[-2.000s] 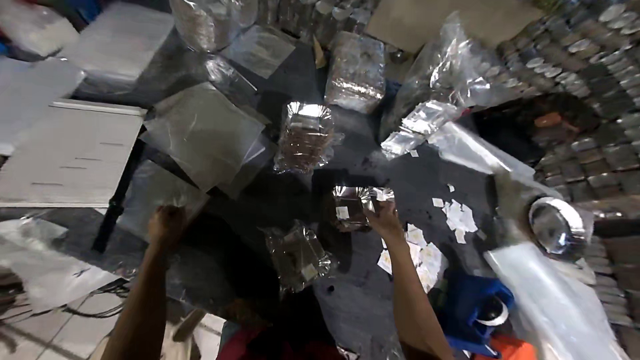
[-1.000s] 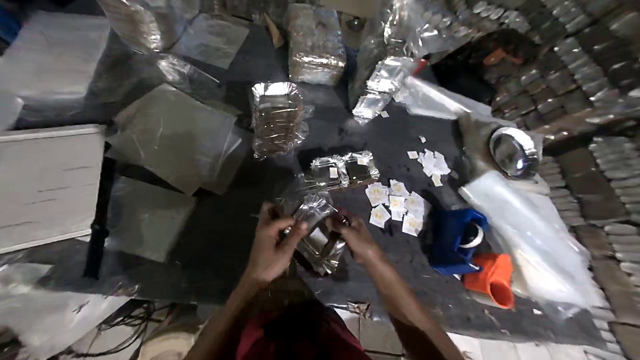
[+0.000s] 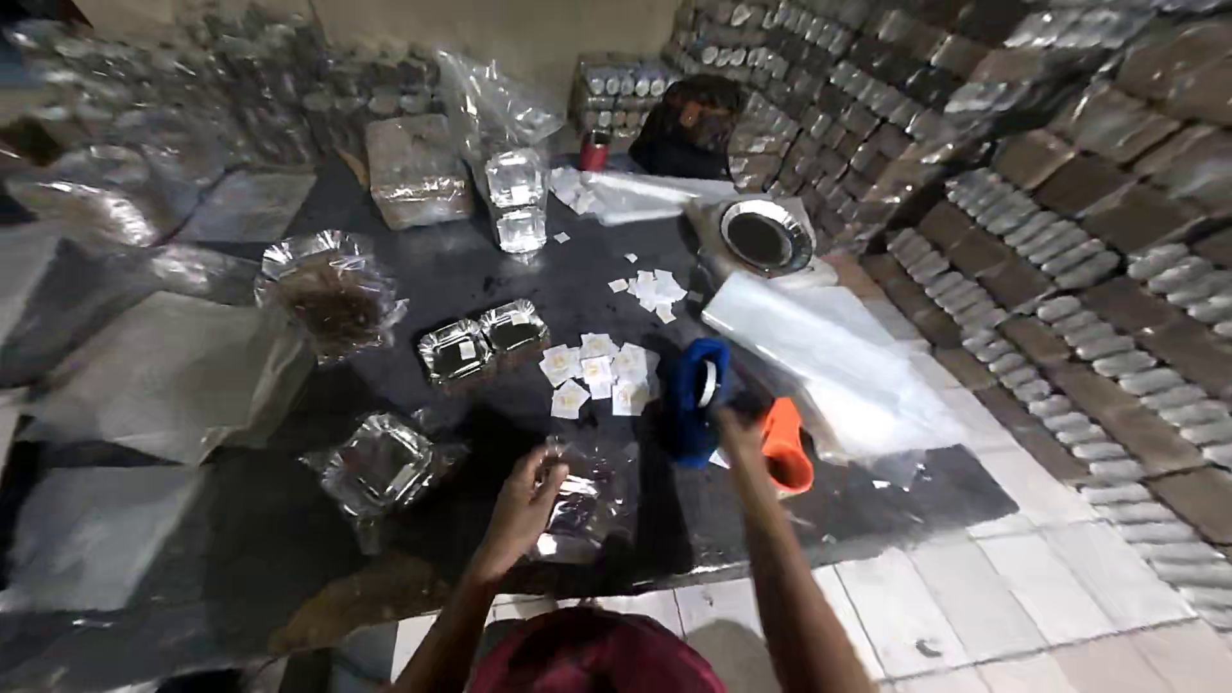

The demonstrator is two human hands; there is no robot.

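Note:
My left hand (image 3: 531,493) rests at the left edge of a clear plastic packet (image 3: 587,505) near the table's front edge; whether its fingers grip it cannot be told. My right hand (image 3: 733,433) is blurred at the near side of a blue tape dispenser (image 3: 695,399) with a roll of tape, just left of an orange tape dispenser (image 3: 786,448). Printed paper squares (image 3: 598,371) lie beyond the packet. Two small foil trays (image 3: 483,339) sit end to end to their left. A plastic-wrapped foil tray (image 3: 380,464) lies left of my left hand.
Stacked foil trays (image 3: 330,294) and plastic sheets (image 3: 183,375) lie left. A round foil dish (image 3: 765,237) and clear plastic film (image 3: 818,356) are at right. Small white slips (image 3: 658,291) lie mid-table. Many wrapped packs (image 3: 1049,318) are piled beyond the right side.
Both hands held the packet together one second ago; my right hand has since moved right to the blue dispenser. The packet now lies on the table by my left hand. The view has shifted right.

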